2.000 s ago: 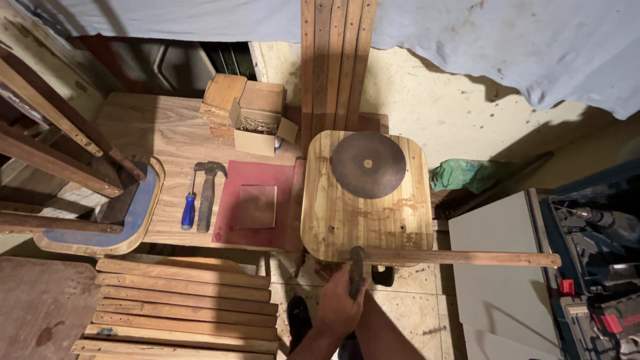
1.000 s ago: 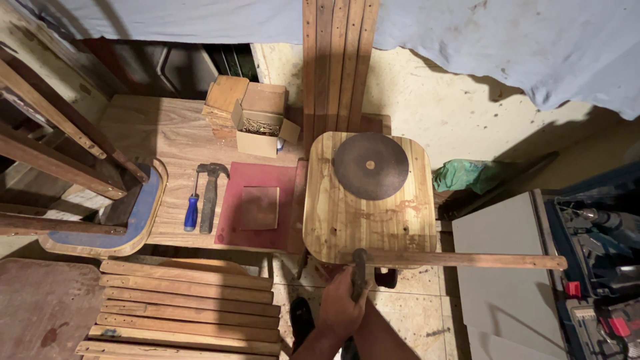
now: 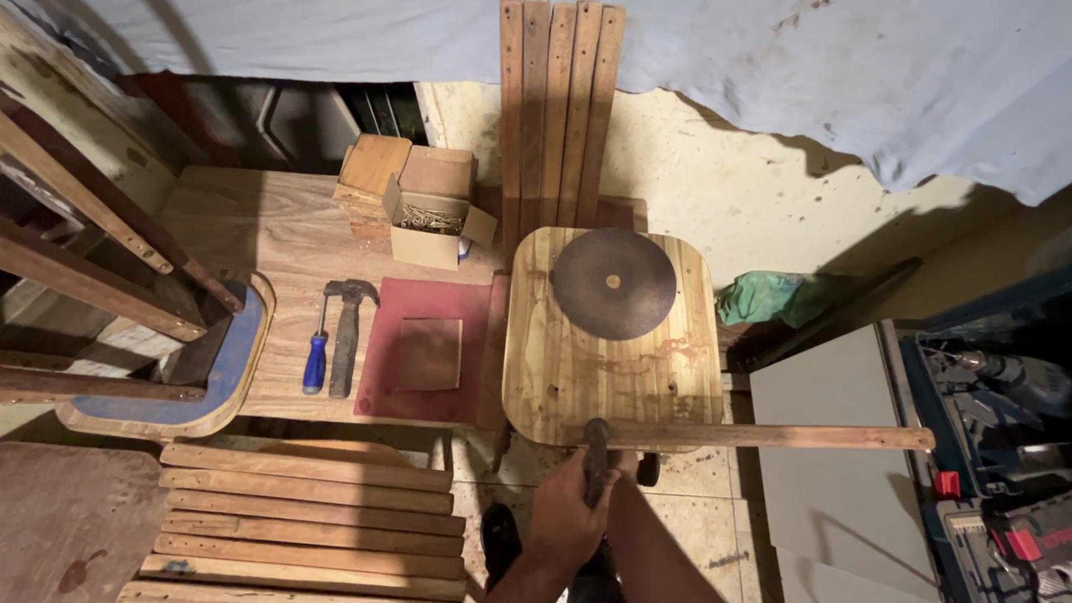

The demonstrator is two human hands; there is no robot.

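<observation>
My left hand [image 3: 571, 507] is closed around the handle of a dark metal hand tool [image 3: 596, 452], perhaps pincers; its rounded head lies at the left end of a wooden slat [image 3: 770, 435]. The slat lies across the near edge of a wooden stool seat [image 3: 615, 377] and extends to the right beyond it. My right hand [image 3: 621, 469] is just beside the tool, below the slat, its fingers mostly hidden; its grip cannot be made out. A dark round disc [image 3: 613, 285] with a pale centre rests on the far part of the seat.
Left of the seat, a claw hammer [image 3: 344, 335], a blue-handled screwdriver [image 3: 315, 360] and red sheet [image 3: 381, 360] lie on a wooden table beside an open carton of metal fasteners [image 3: 431, 239]. Several slats [image 3: 310, 528] lie lower left. An open toolbox [image 3: 946, 469] stands right.
</observation>
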